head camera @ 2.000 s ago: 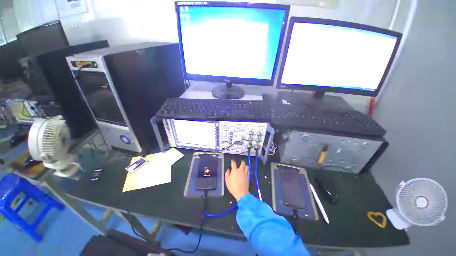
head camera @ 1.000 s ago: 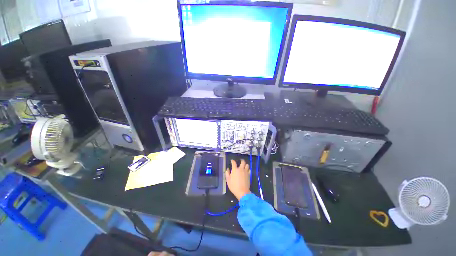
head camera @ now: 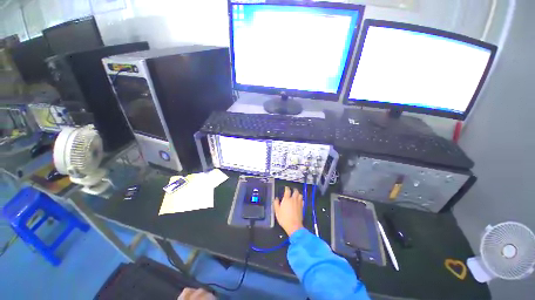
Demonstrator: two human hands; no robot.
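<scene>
A dark smartphone (head camera: 254,202) lies on the left test pad (head camera: 234,218), its screen showing a small blue-white icon and a black cable at its lower end. A second phone (head camera: 355,224), screen dark, lies on the right pad (head camera: 376,254) with a cable at its lower end. My right hand (head camera: 289,211), in a blue sleeve, rests palm down just right of the left pad, fingers slightly spread; what is under the palm is hidden. My left hand (head camera: 196,294) is cut off by the bottom edge, mostly out of the picture.
The tester (head camera: 270,157) stands behind the pads, with blue cables (head camera: 314,205) running down beside my right hand. A black mouse (head camera: 399,229) and white stick (head camera: 388,246) lie right of the right pad. Papers (head camera: 189,198) lie left. Fans (head camera: 507,251) stand at both sides.
The left phone's small screen icon has changed from red-yellow to blue-white. The whole view has shifted, so things sit further right. My right hand stays beside the left pad. More of my left hand shows.
</scene>
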